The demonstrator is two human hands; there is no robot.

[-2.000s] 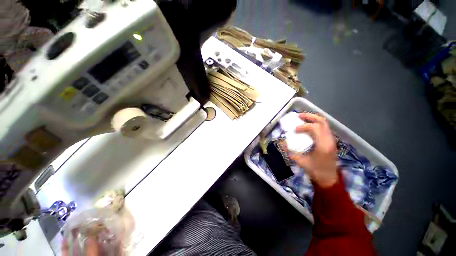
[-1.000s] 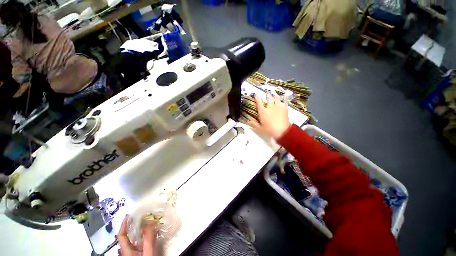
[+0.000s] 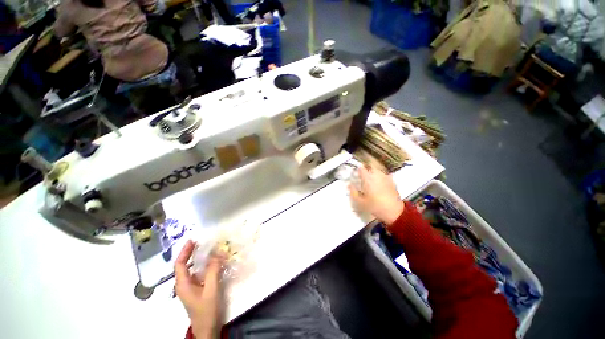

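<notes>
My left hand (image 3: 200,283) is at the clear plastic bag (image 3: 222,255), which holds small cream pieces, on the white table in front of the needle area; its thumb and fingers touch the near left side of the bag. My right hand (image 3: 375,192) is over the table by the right end of the white "brother" sewing machine (image 3: 219,149). Something small and whitish shows at its fingertips, blurred; I cannot tell if it is held. The lit needle plate (image 3: 174,232) is left of the bag.
Khaki cut strips (image 3: 381,147) lie behind the machine's right end. A white plastic bin (image 3: 487,235) with plaid and dark cut fabric stands by the table's right end. A person (image 3: 126,40) sits behind the machine. A khaki cloth heap (image 3: 481,36) is at the back right.
The view has shifted, showing more of the left side. My right hand has moved back from the khaki strips to the table in front of them. My left hand remains at the bag.
</notes>
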